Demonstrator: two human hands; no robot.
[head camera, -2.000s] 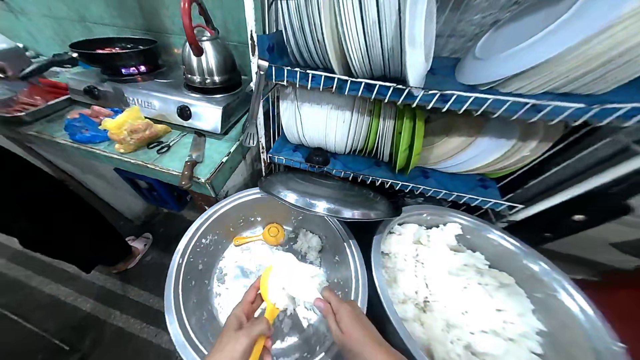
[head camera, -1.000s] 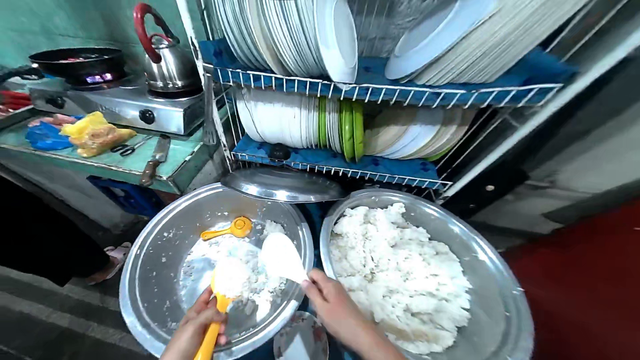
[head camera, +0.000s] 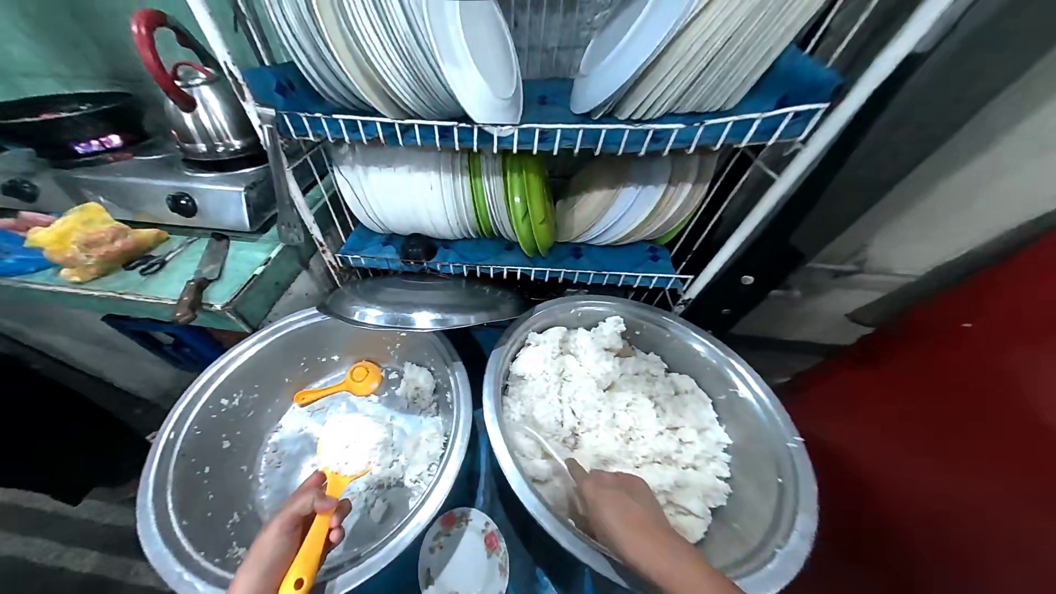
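My left hand (head camera: 290, 528) grips the handle of a yellow plastic rice spoon (head camera: 317, 540), whose head, covered in white rice, is over the left metal basin (head camera: 186, 462). A second small yellow scoop (head camera: 360, 379) lies in that basin among scattered rice (head camera: 417, 437). My right hand (head camera: 615, 499) holds a pale spatula (head camera: 538, 439) dipped into the heaped rice (head camera: 619, 404) in the right metal basin (head camera: 775, 511); its handle is mostly hidden by the fingers. A floral dish (head camera: 464, 551) sits between the basins, near the front.
A metal lid (head camera: 425, 304) rests behind the basins, below a wire rack (head camera: 536, 136) packed with plates. To the left, a counter holds a kitchen knife (head camera: 202, 276), scissors (head camera: 157, 260), yellow bag (head camera: 91, 243) and gas stove (head camera: 210, 200), with a kettle (head camera: 210, 115) and a pan (head camera: 70, 124) on it.
My right hand has moved from over the left basin into the rice of the right basin, with the pale spatula. My left hand still holds the yellow spoon over the left basin.
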